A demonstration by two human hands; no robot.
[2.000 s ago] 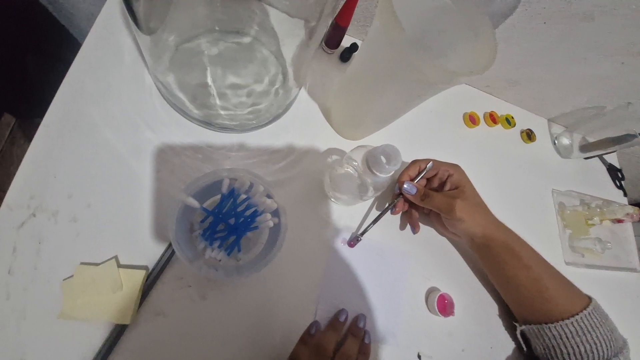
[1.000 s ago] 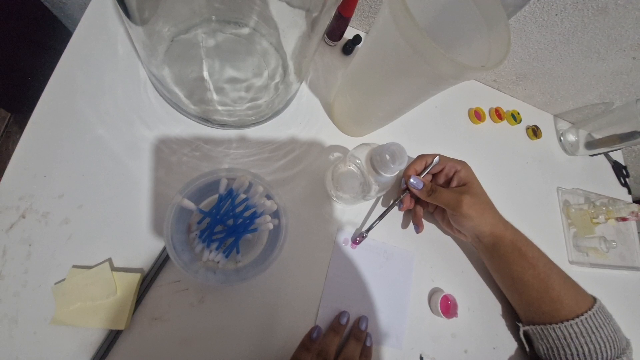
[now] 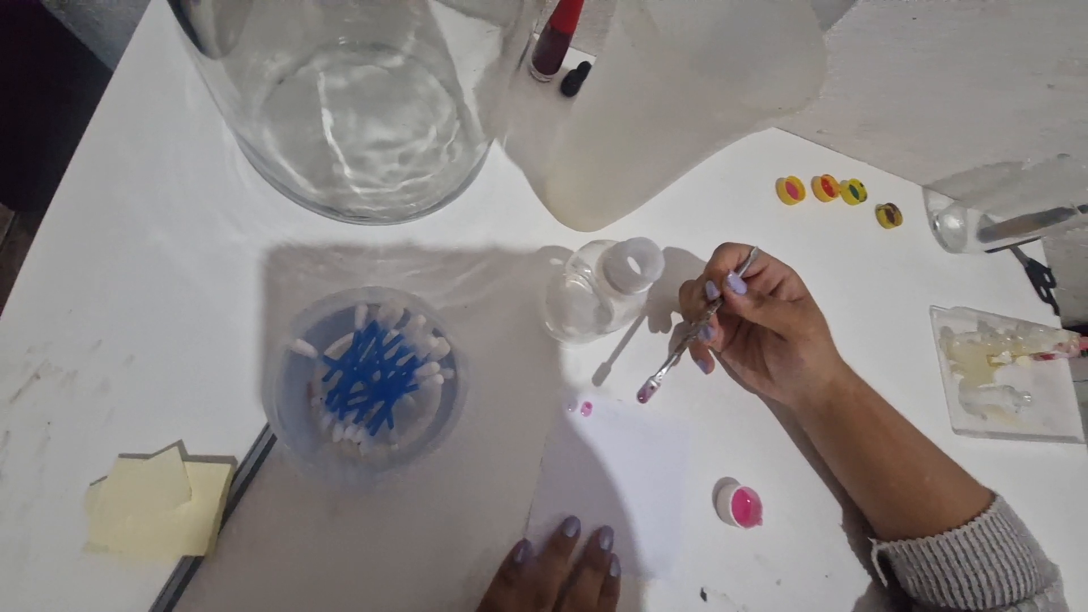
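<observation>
My right hand (image 3: 756,331) grips a small metal spatula (image 3: 680,348) between thumb and fingers, its pink-stained tip held above the top right part of a white paper sheet (image 3: 612,476). Two small pink spots (image 3: 586,409) lie by the sheet's top left corner. My left hand (image 3: 557,569), partly out of view, rests its fingertips on the sheet's lower part. To the right of the paper, a small white cap holding pink liquid (image 3: 739,505) lies on the white table. A clear bottle with an open neck (image 3: 599,289) stands just left of my right hand.
A tub of blue-stemmed cotton swabs (image 3: 276,382), sticky notes (image 3: 161,506) and a large glass jar (image 3: 365,127) are at left. Farther back are a frosted plastic container (image 3: 671,93) and a red-capped bottle (image 3: 557,38). Several yellow caps (image 3: 790,189) and a stained clear tray (image 3: 1007,374) lie right.
The spatula's tip has moved off the pink spots at the paper's corner, to the right. My left hand stays on the paper.
</observation>
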